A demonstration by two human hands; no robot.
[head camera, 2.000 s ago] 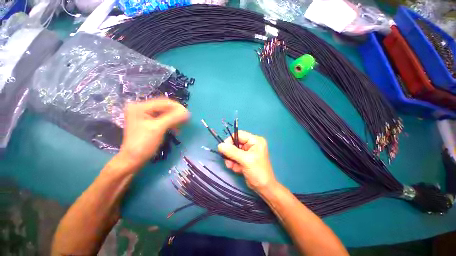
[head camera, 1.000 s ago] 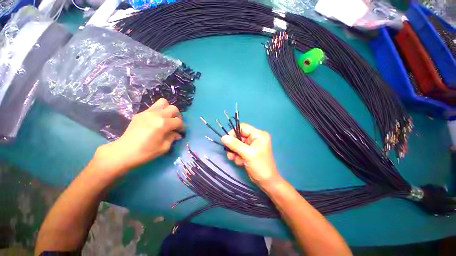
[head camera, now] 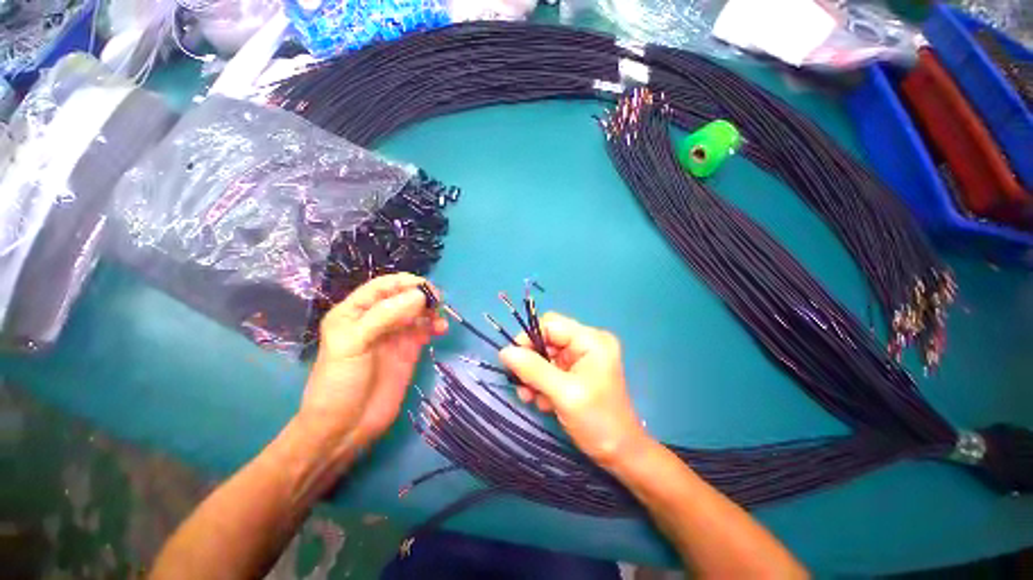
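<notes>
My right hand (head camera: pixel 578 380) holds several black cables (head camera: pixel 485 337), their stripped tips fanned out toward the upper left. My left hand (head camera: pixel 380 340) pinches a small black sleeve (head camera: pixel 428 295) at the tip of the leftmost held cable; whether the sleeve is on the tip I cannot tell. A pile of short black sleeves (head camera: pixel 397 232) spills from a clear plastic bag (head camera: pixel 227 204) behind my left hand. The working bundle of black cables (head camera: pixel 532 459) lies below my hands, its light and reddish tips at the left.
Large cable bundles (head camera: pixel 487 74) curve across the back and right. A green roll (head camera: pixel 710 148) stands between them. Blue bins (head camera: pixel 895 153) and a red bin (head camera: pixel 963 136) are at upper right. A second plastic bag (head camera: pixel 68 227) lies far left.
My left hand has moved from the sleeve pile toward the held cables and now has a sleeve at one cable's tip. My right hand still holds its cables.
</notes>
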